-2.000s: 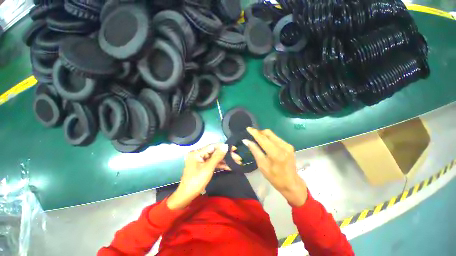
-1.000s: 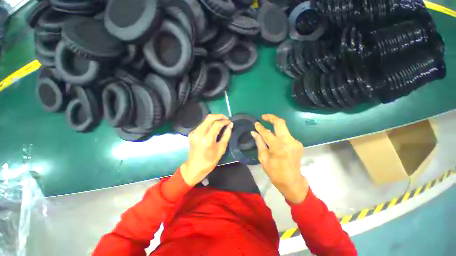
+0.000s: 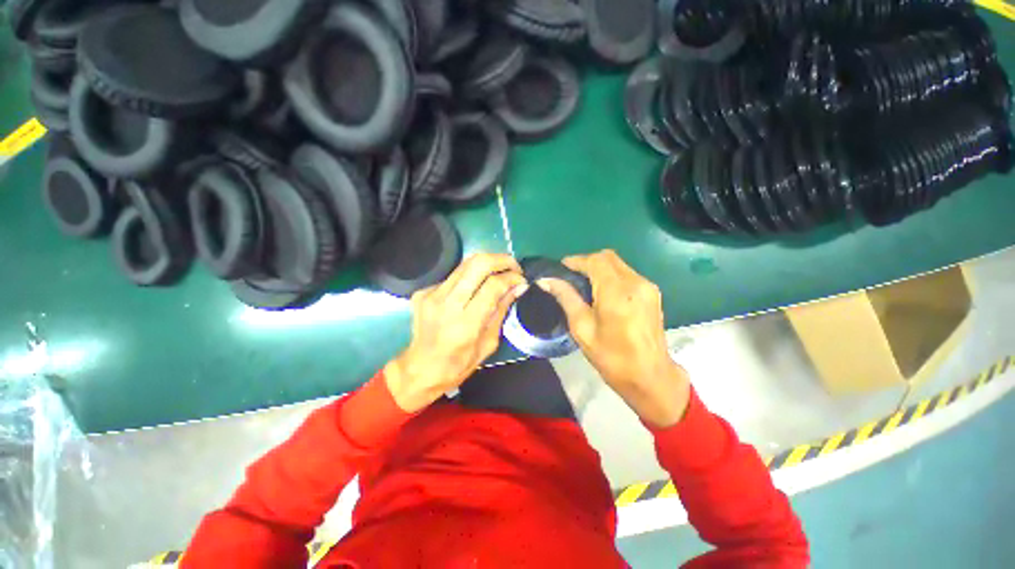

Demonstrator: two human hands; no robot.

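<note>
A black round ear pad (image 3: 542,315) lies at the near table edge in front of me, with a shiny ring showing along its lower rim. My left hand (image 3: 459,322) pinches its upper left edge. My right hand (image 3: 616,325) grips its upper right side, the thumb on top near the left fingertips. The fingers hide its upper part. A loose heap of black ear pads (image 3: 347,78) lies at the upper left. Shinier black rings (image 3: 768,183) stand in ridged rows at the upper right.
A thin pale stick (image 3: 504,222) lies on the green table (image 3: 601,222) beyond my hands. An open cardboard box (image 3: 851,342) is on the floor at the right. Clear plastic (image 3: 45,467) hangs at the lower left. Striped tape (image 3: 846,433) marks the floor.
The separate black ring and the pad that lay beyond it are now together in my hands. Both hands have closed in around the top edge. The view has shifted slightly.
</note>
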